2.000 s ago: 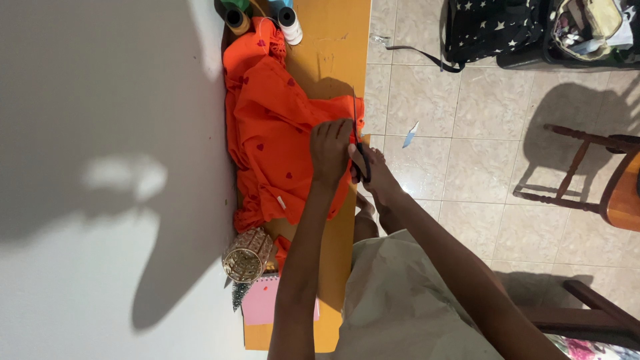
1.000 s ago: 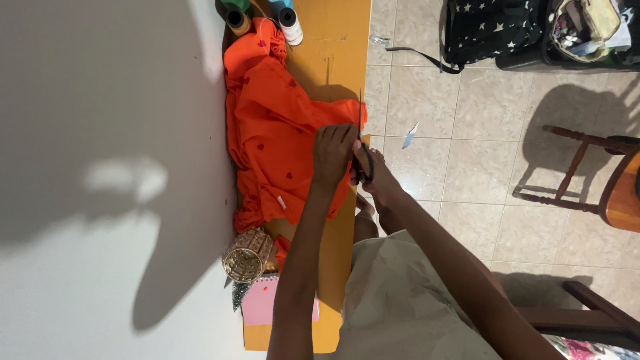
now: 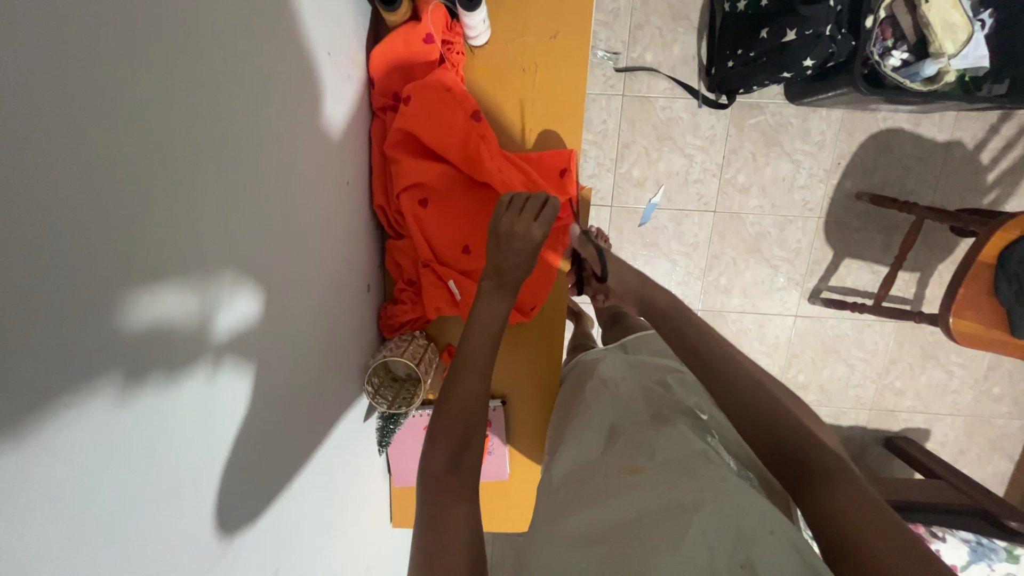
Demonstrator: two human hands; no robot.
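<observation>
Orange-red cloth with dark red hearts point(image 3: 432, 152) lies bunched along the wall side of the yellow-brown table point(image 3: 528, 80). My left hand point(image 3: 522, 232) is closed on the cloth near the table's front edge. Close by on its right, my right hand point(image 3: 600, 268) grips black-handled scissors point(image 3: 598, 260) at the table edge. Their blades point away from me along the cloth's edge; whether they are parted I cannot tell. A small white tag point(image 3: 454, 290) shows on the cloth.
Thread spools point(image 3: 475, 24) stand at the far end. A woven basket point(image 3: 396, 384), a small artificial tree point(image 3: 390, 430) and a pink spiral notebook point(image 3: 408, 456) are nearer me by the wall. On the tiled floor are a star-patterned black bag point(image 3: 776, 40) and a wooden chair point(image 3: 968, 296).
The scissors' blades, which stood up clear beyond my hands a second ago, now lie lower along the cloth's edge. My left hand has stayed on the cloth.
</observation>
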